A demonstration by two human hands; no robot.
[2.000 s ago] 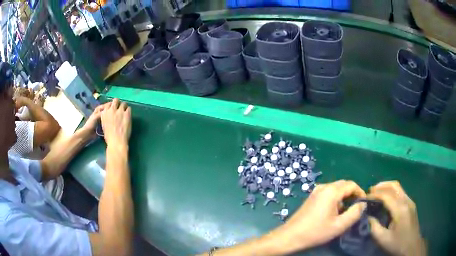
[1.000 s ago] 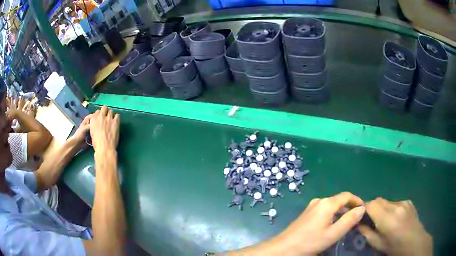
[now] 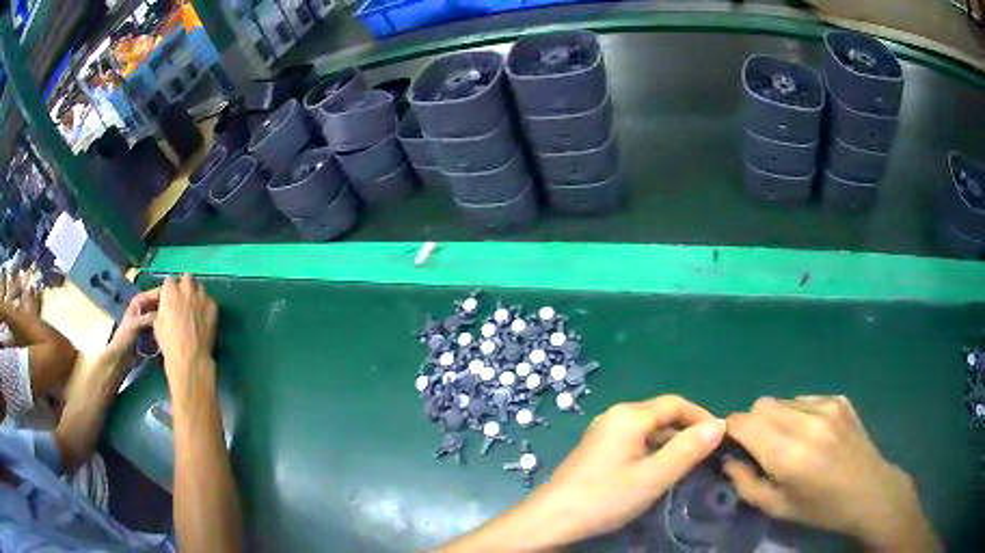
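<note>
A dark grey plastic housing (image 3: pixel 707 508) lies at the lower right, partly hidden by both hands and cut off by the bottom edge. Its round centre hub shows below the fingers. My left hand (image 3: pixel 637 454) holds the housing's far left side, thumb and fingers pinched together over it. My right hand (image 3: pixel 805 454) is on its far right side, fingertips touching those of the left. What the fingertips pinch is hidden. A loose pile of small dark inserts with white discs (image 3: pixel 502 373) lies on the green bench (image 3: pixel 346 400), left of my hands.
Stacked grey housings (image 3: pixel 475 162) stand beyond the light green raised edge (image 3: pixel 605 268), with more columns (image 3: pixel 783 151) at right. Another insert pile (image 3: pixel 975 389) is cut off at the right edge. A neighbouring worker's hands (image 3: pixel 184 319) are at left. A blue bin (image 3: pixel 432 13) is at the back.
The view has swung right, so the pile and stacks appear farther left, and a right insert pile and another housing show. Both hands stay at the housing, fingertips close together.
</note>
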